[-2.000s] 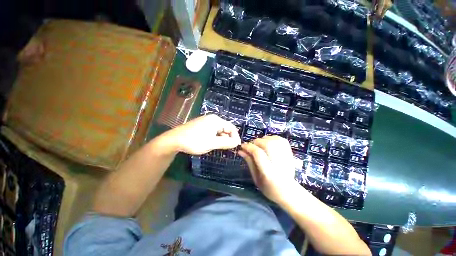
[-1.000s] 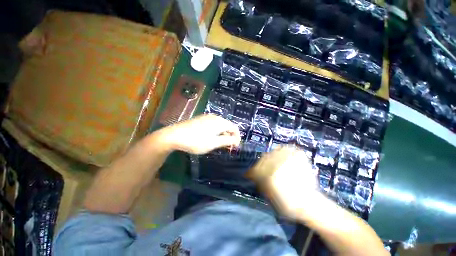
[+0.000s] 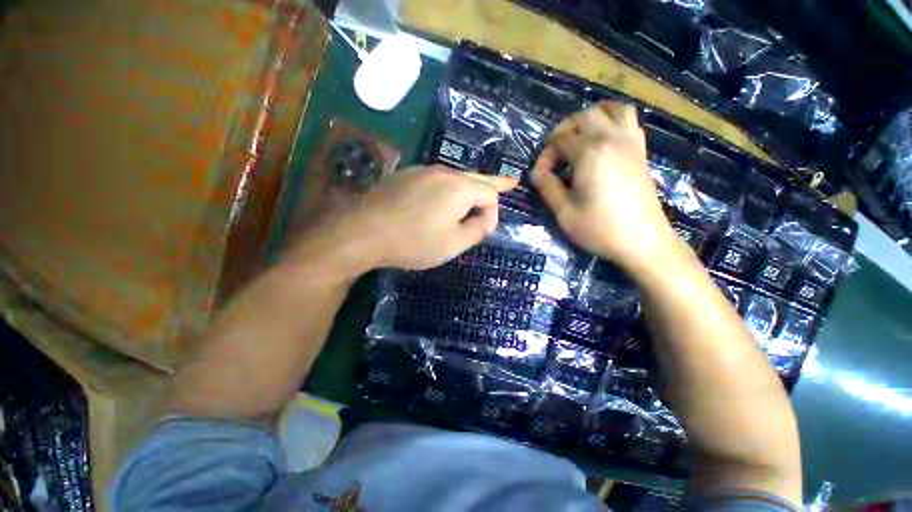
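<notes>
A black tray [image 3: 375, 375] holds rows of black film-wrapped units [image 3: 735, 258] with white print. My left hand [image 3: 430, 218] is over the tray's upper left part, index finger stretched onto a unit, other fingers curled. My right hand [image 3: 603, 185] is just right of it, thumb and fingers bent close together over a unit. A small dark spot shows between its fingers, but I cannot tell whether it is a held piece. A clear sheet with rows of small black shapes [image 3: 490, 300] lies over the units below my left hand.
A large brown carton [image 3: 120, 160] stands at left. A white round-ended object [image 3: 387, 73] and a pinkish-brown phone [image 3: 350, 165], partly behind my left forearm, lie left of the tray. A cardboard strip [image 3: 600, 75] and other film-covered black trays [image 3: 740, 70] are beyond.
The view has shifted closer over the tray. My right hand has moved up to the upper rows. My left hand has moved up too, and the sheet with black shapes now shows flat below it.
</notes>
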